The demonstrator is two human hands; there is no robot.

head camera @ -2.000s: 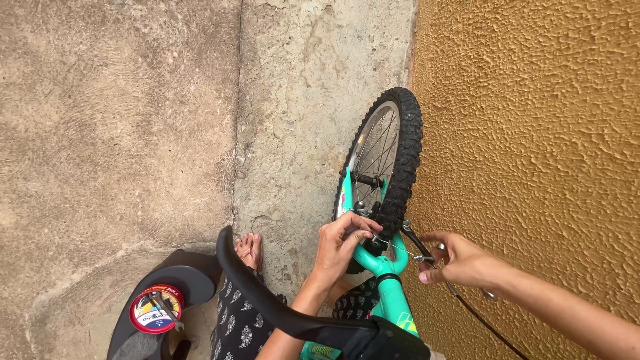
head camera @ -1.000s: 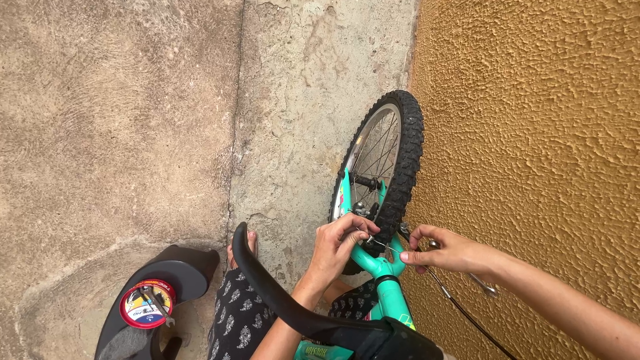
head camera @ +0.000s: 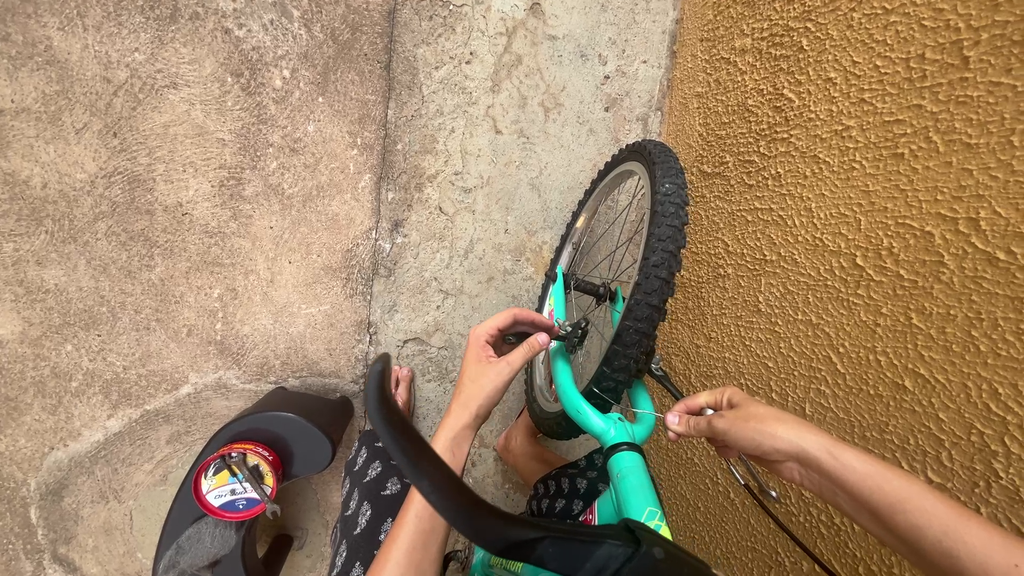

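A bicycle's turquoise fork (head camera: 596, 420) holds a spoked front wheel with a knobby black tire (head camera: 660, 232). My left hand (head camera: 500, 356) pinches part of the black brake arm (head camera: 572, 334) at the left fork leg between thumb and fingertips. To the right of the fork, my right hand (head camera: 720, 420) grips the end of a thin bare brake cable (head camera: 628, 408), which runs across the fork toward the wheel. A metal wrench (head camera: 756, 480) appears below the right hand; whether its fingers hold it is partly hidden. A black-sheathed cable (head camera: 788, 532) trails lower right.
A rough yellow wall (head camera: 848, 200) rises close on the right. At lower left, a black plastic stool (head camera: 308, 428) carries a red-rimmed round tin (head camera: 214, 512) with wrenches (head camera: 254, 484). The black handlebar (head camera: 448, 488) crosses near my left forearm; bare feet (head camera: 402, 388) are on the concrete.
My left hand has moved from the cable beside the fork crown to the brake arm on the left leg. My right hand has drawn away from the fork, and a length of bare cable shows between.
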